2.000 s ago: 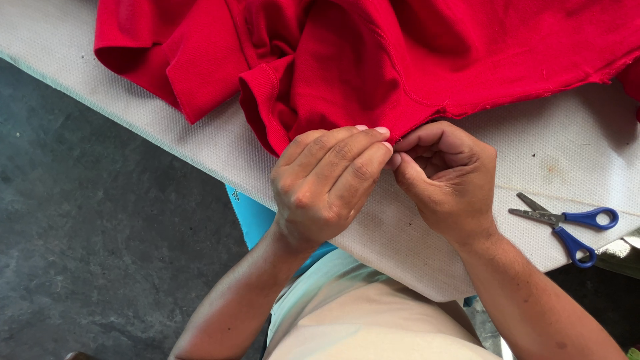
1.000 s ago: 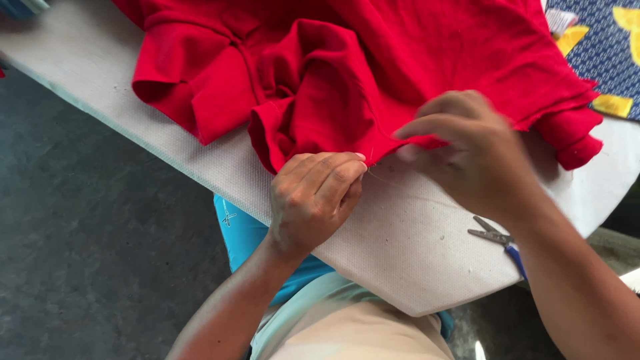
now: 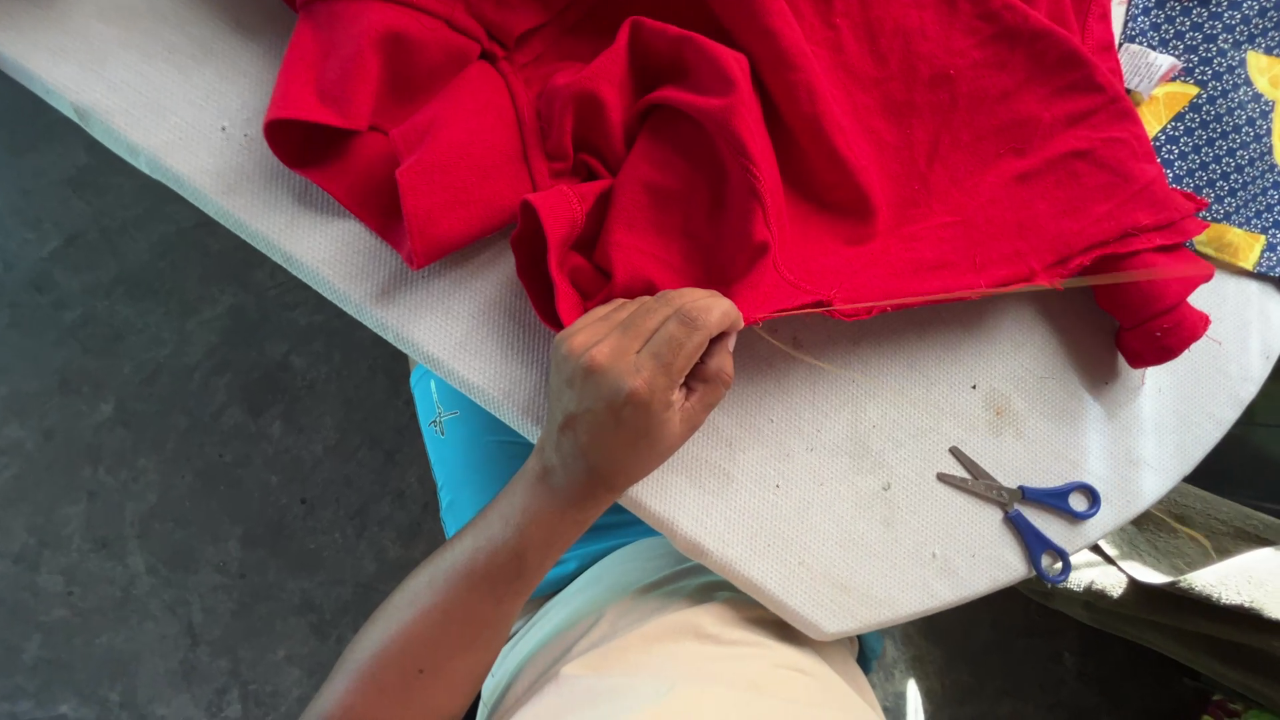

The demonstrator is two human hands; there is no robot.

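Note:
Red fabric (image 3: 850, 160) with sewn seams and a frayed lower edge lies in folds over the white textured table cover. My left hand (image 3: 645, 385) is closed on the fabric's lower edge, fingertips pinched together. From there a pale thread (image 3: 900, 300) runs along the frayed edge to the right and blurs toward its far end; a short loose end hangs just beside my fingertips. My right hand is out of the picture. Small scissors (image 3: 1015, 495) with blue handles lie with blades spread near the table's right front edge.
Blue patterned cloth with yellow fruit shapes (image 3: 1215, 130) lies at the upper right, a white tag (image 3: 1147, 68) beside it. The white padded table cover (image 3: 860, 480) ends in a corner near my body. Grey-green cloth (image 3: 1180, 570) hangs at the lower right, and dark floor (image 3: 200, 400) shows at left.
My right hand has left the fabric edge, moved right and gone out of view. A thread now stretches rightward along the edge. My left hand keeps its pinch.

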